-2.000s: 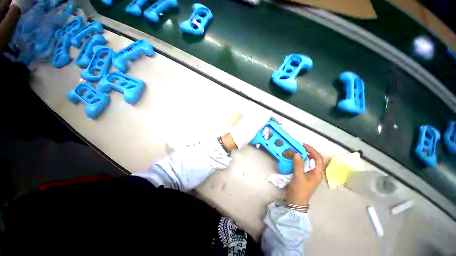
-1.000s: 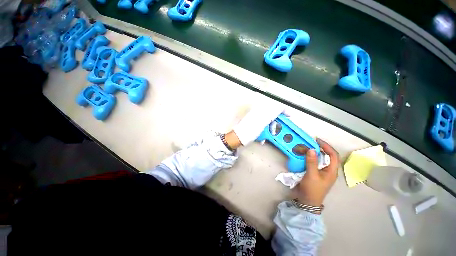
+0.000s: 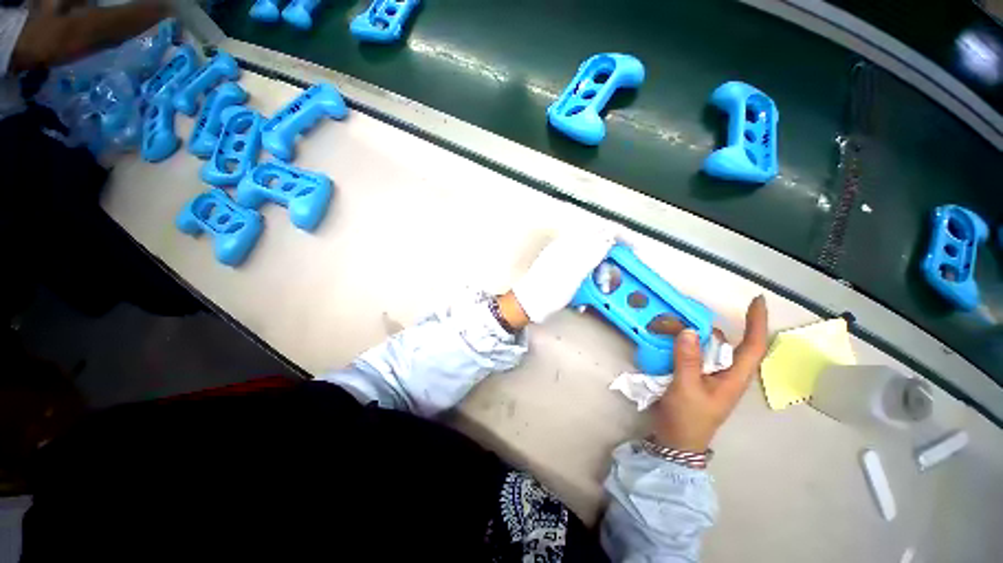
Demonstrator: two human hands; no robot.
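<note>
A bright blue plastic housing (image 3: 641, 301) is held at a slant above the bench in front of me. My left hand (image 3: 561, 275), in a white glove, grips its upper left end. My bare right hand (image 3: 709, 379) has its thumb on the lower right end, with the index finger raised off it. A crumpled white cloth (image 3: 640, 387) lies against my right palm and under the housing's lower end. The fingers behind the housing are partly hidden.
Several blue housings (image 3: 231, 143) lie on the bench (image 3: 363, 242) at left, beside clear plastic bags (image 3: 105, 99). Another person's hand (image 3: 83, 33) is above them. The green conveyor (image 3: 660, 132) carries spaced housings. Yellow paper (image 3: 797, 363), a clear bottle (image 3: 869, 394) and white sticks (image 3: 878, 484) are at right.
My right index finger has lifted and straightened away from the housing. The view has shifted, and the housings on the belt appear further left. Another person's hand has come in at top left.
</note>
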